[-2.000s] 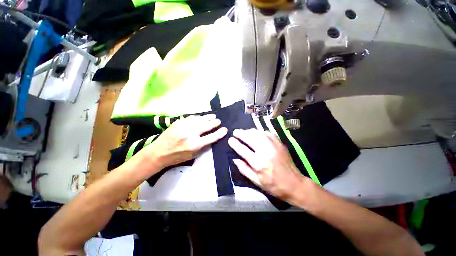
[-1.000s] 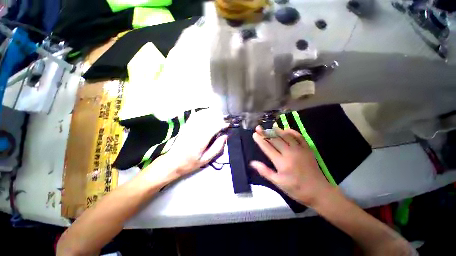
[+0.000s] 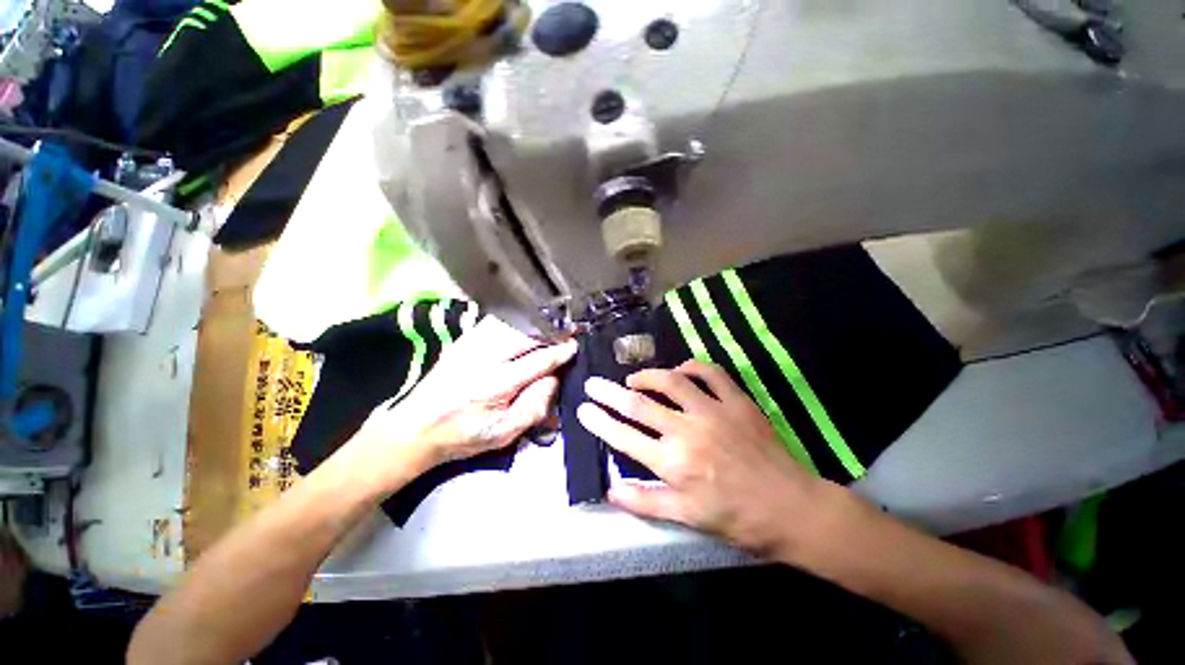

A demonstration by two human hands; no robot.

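The dark strip (image 3: 585, 442) runs from under the presser foot (image 3: 611, 312) toward the table's front edge. The black panel with green stripes (image 3: 845, 344) lies right of the needle; another striped black part (image 3: 354, 377) lies left. My left hand (image 3: 474, 403) lies left of the strip, its fingertips close to the foot, with a small dark loop by the fingers, perhaps scissors. My right hand (image 3: 695, 448) lies flat on the black cloth right of the strip, fingers spread. The pale sewing machine head (image 3: 520, 195) hides the needle point.
A neon green panel (image 3: 409, 266) is bunched behind my left hand. Cardboard with yellow printed tape (image 3: 273, 416) is at the left. Another machine with a blue part (image 3: 52, 221) stands beyond it. Black and neon pieces (image 3: 234, 78) lie at the back left. The machine arm spans the right.
The view has shifted, so the machine head appears further left. The dark strip now lies under the foot. My left hand moved off the strip to its left side; my right hand stays on the cloth.
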